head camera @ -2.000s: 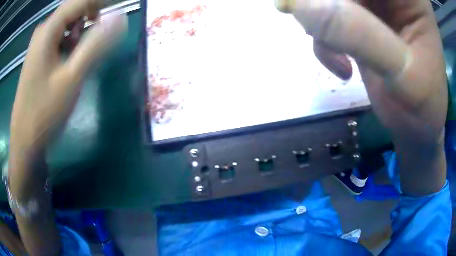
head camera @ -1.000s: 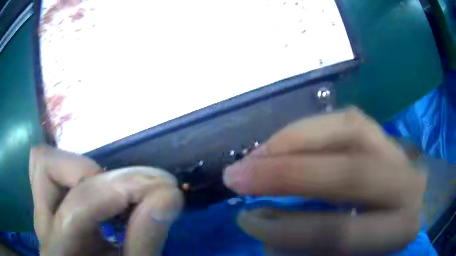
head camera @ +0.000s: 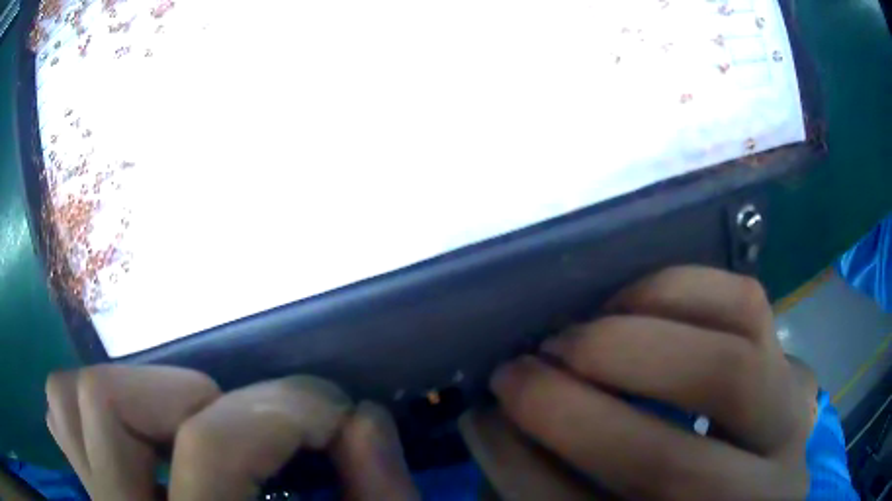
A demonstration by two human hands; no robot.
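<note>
The dark carrier fixture (head camera: 587,264) lies along the front edge of the parts tray (head camera: 430,262). My left hand (head camera: 245,431) is over the fixture's left part, thumb and forefinger close together. My right hand (head camera: 655,382) is over its right part, fingertips bent down onto it. A small copper-coloured glint (head camera: 435,396) shows at a dark pocket between my hands. The other pockets are hidden. Any tiny part between the fingertips is too small or covered to tell. Small copper-coloured parts (head camera: 78,220) are heaped at the tray's left side.
Scattered small parts (head camera: 724,68) lie at the tray's right side. A shiny round metal spot (head camera: 749,221) marks the fixture's right end. Green bench surface (head camera: 856,137) shows beyond the tray's sides. Blue clothing shows at the lower right and the bottom edge.
First both hands were raised apart over the tray and bench; then they came down onto the fixture and are still there. The tray now appears larger and lower in view.
</note>
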